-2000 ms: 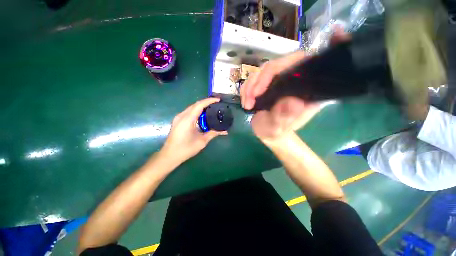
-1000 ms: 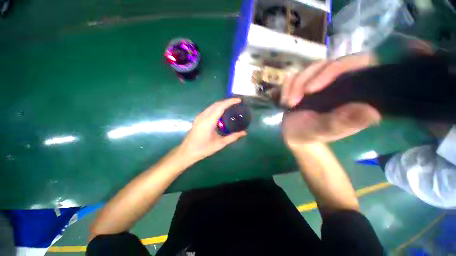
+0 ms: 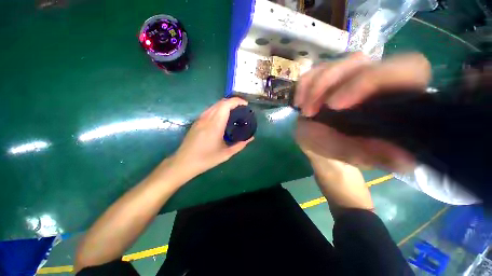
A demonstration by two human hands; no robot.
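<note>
My left hand [image 3: 207, 135] grips a black cylindrical unit [image 3: 241, 124] by its sides, its dark round end facing up, with a faint blue glow at its lower left. My right hand [image 3: 345, 108] is blurred and wraps around the front of a long black electric screwdriver [image 3: 399, 116], which points left toward the unit. The driver's tip is hidden or too blurred to see, close to the front edge of the screw feeder [image 3: 251, 70]. The tip end and the unit are apart.
A lit pink-purple unit [image 3: 163, 39] with a red spot stands on the green table [image 3: 97, 97], left of the feeder. A crumpled clear plastic bag [image 3: 377, 27] lies right of the feeder. A white sleeve [image 3: 439, 186] shows at the right, partly behind the screwdriver.
The view has shifted, then shifted back. The screwdriver's rear has swung downward at the right. The unit stays in my left hand; its side glow has gone from blue to pink-red to faint blue.
</note>
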